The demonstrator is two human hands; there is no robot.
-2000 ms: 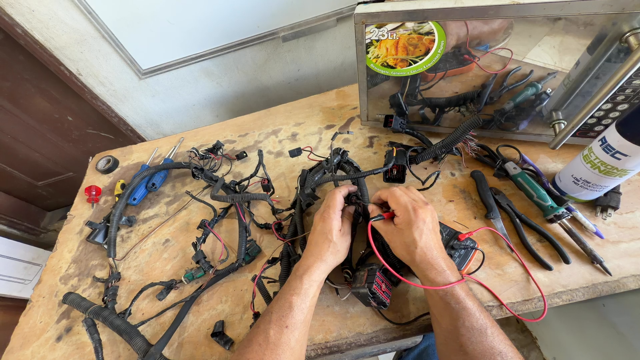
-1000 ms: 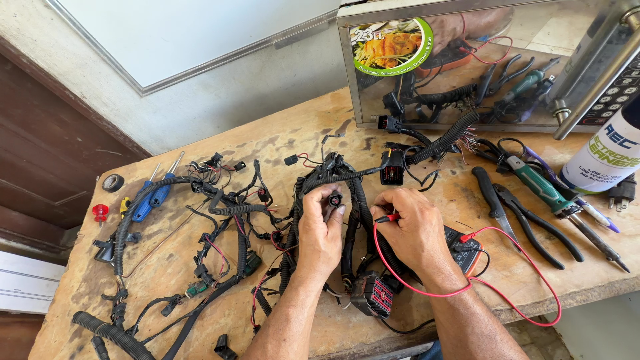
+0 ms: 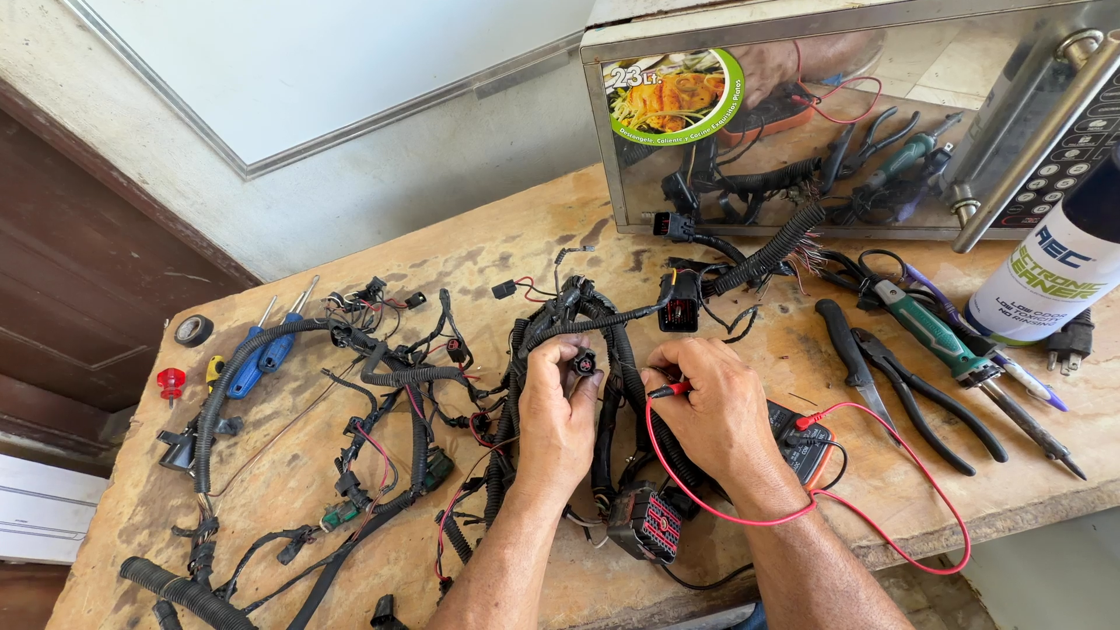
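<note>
A black round electrical connector [image 3: 584, 361] is pinched between the thumb and fingers of my left hand [image 3: 556, 411], its open end facing up. My right hand [image 3: 709, 402] grips a red and black multimeter probe [image 3: 670, 390], beside a corrugated branch of the wiring harness [image 3: 626, 350]. The probe's tip is hidden. A red lead runs from it over my right wrist to a multimeter [image 3: 801, 442], partly covered by my forearm. A large multi-pin connector [image 3: 678, 300] lies above my right hand, and another connector with red rows [image 3: 647, 523] lies between my forearms.
More harness [image 3: 398, 376] spreads left, near blue-handled screwdrivers [image 3: 262, 354], black tape [image 3: 193, 330] and a red-handled stubby tool [image 3: 171, 382]. At right lie a knife [image 3: 853, 359], pliers [image 3: 923, 398], a soldering iron [image 3: 941, 337] and a spray can [image 3: 1046, 271]. A microwave oven [image 3: 604, 131] stands behind.
Two seconds ago my hands were close together at the harness; now they are apart. The round connector in my left hand has come into plain sight.
</note>
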